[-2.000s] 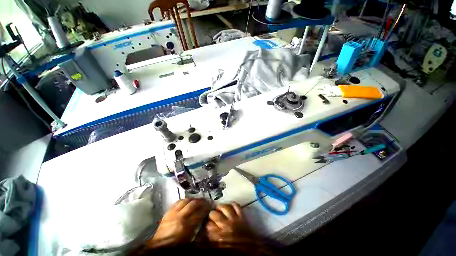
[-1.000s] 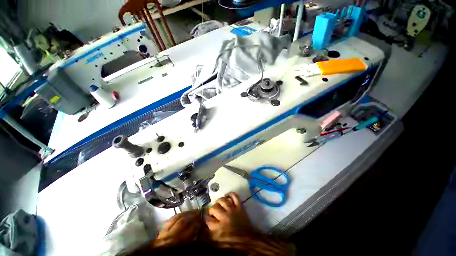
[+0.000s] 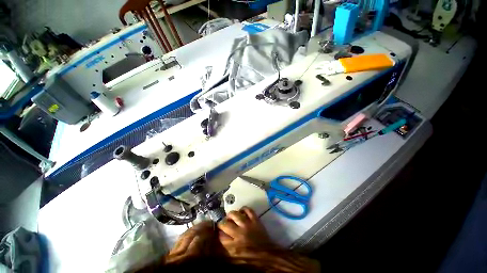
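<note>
The white sewing machine [image 3: 235, 154] with a blue stripe runs diagonally across the view. Its presser foot and needle area [image 3: 208, 209] is just ahead of my fingers. My left hand [image 3: 191, 244] and my right hand [image 3: 243, 234] lie side by side at the needle, fingers bent down. What the fingertips press or hold is hidden by the hands and shadow. A light grey garment piece [image 3: 140, 246] is heaped left of the needle, beside my left hand. Trimming scissors [image 3: 289, 197] with blue handles lie on the machine bed, right of my right hand.
An accessory tray [image 3: 419, 126] with small tools is at the table's right edge. An orange-yellow bar [image 3: 366, 63] and a blue tool holder [image 3: 346, 22] are on the machine head. Grey cloth [image 3: 251, 58] lies behind it, near another machine [image 3: 88, 64]. Darker cloth [image 3: 20, 250] is at far left.
The view has shifted, so the machine sits further left and higher in the picture. My hands stay together at the needle; my right hand lies slightly further forward along the bed's edge.
</note>
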